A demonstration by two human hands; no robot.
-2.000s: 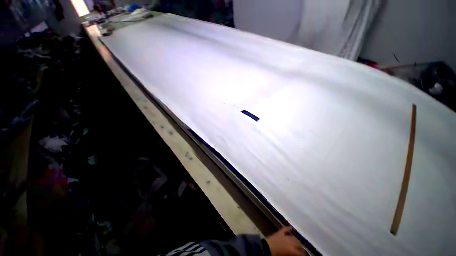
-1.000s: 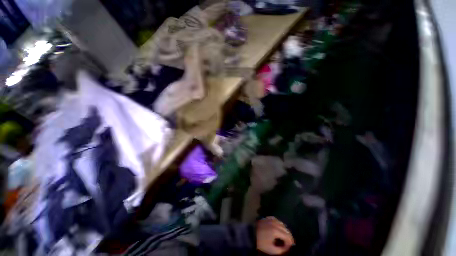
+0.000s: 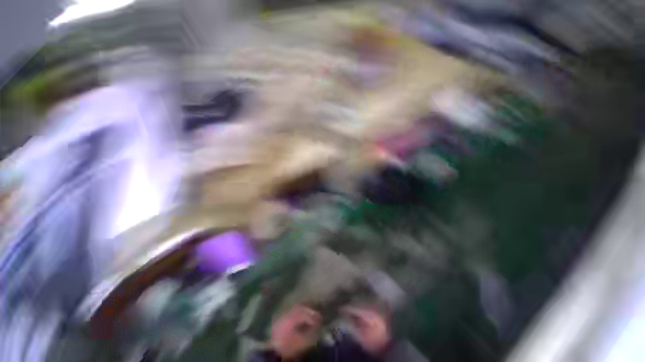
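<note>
The picture is strongly blurred. My left hand (image 3: 295,331) and my right hand (image 3: 369,329) are close together at the bottom centre, above the scrap-strewn floor. Their fingers look curled, but the blur hides whether they hold anything. A small dark patch lies between them, too blurred to name. Neither hand touches the long white-topped lay (image 3: 614,305), which shows only as a pale blurred band at the lower right edge.
A side bench (image 3: 226,192) with heaped fabric crosses the left and upper middle. White and dark cloth (image 3: 134,162) hangs over its left end. A purple piece (image 3: 226,252) is by its edge. The green floor (image 3: 527,180) carries scattered offcuts.
The view has swung from the lay and brown ruler to the side bench and floor. One second ago only one hand showed; now both show close together at the bottom.
</note>
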